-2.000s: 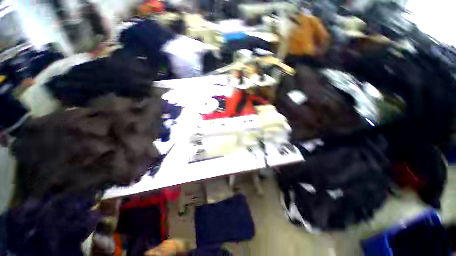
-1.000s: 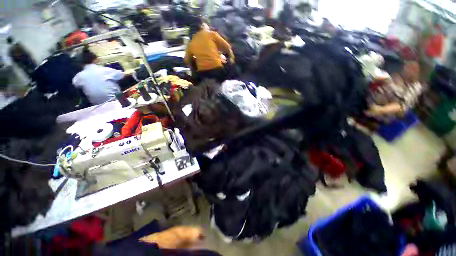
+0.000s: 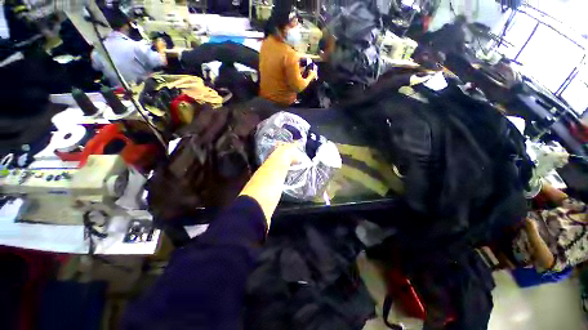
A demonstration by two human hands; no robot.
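Note:
A clear, shiny plastic bag with whitish and dark contents lies on a dark table. My left hand, on an outstretched arm in a dark navy sleeve, is on the top left of the bag. Its fingers look curled onto the plastic, but the fingertips are blurred and partly hidden. My right hand is out of the picture.
Brown garments lie left of the bag and a large black heap lies right. A sewing machine stands at left. Black cloth hangs below the table. A person in orange stands beyond.
The view has turned right and come closer to the bag. My left hand has gone from the bottom edge up and forward onto the bag.

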